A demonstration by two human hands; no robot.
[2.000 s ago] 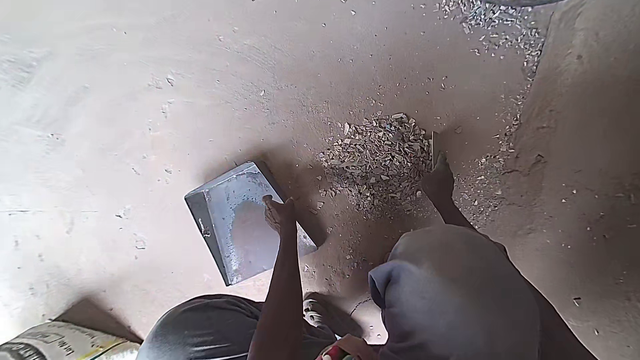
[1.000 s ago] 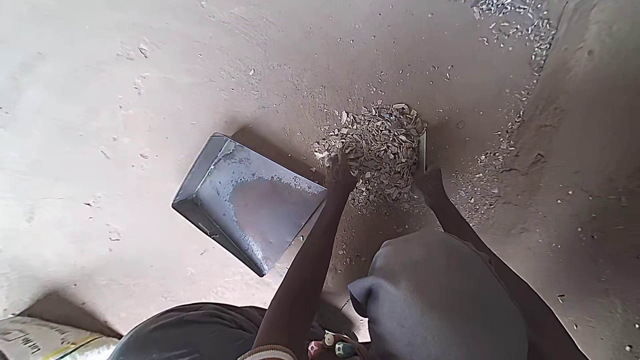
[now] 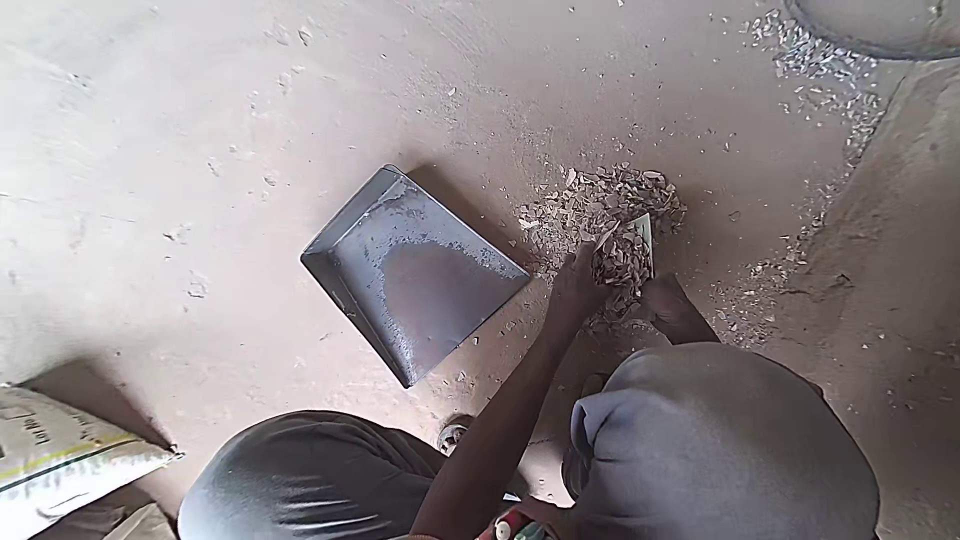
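A pile of small broken chips lies on the floor right of centre. My right hand grips the near end of a thin, pale flat piece, which stands on edge in the chips. On the other side of a clump of chips is my left hand, its fingers against them. Chips are gathered between my left hand and the flat piece. A metal dustpan-like tray rests on the floor left of the pile, its low open edge towards the chips.
My bent knees flank the near edge of the view. A printed woven sack lies at the lower left. More chips are scattered at the upper right, by a rounded object's rim. A raised floor edge runs down the right side.
My left hand has gone from the metal tray to the chips. The flat piece in my right hand has moved from the pile's right side in among the chips, closer to my left hand.
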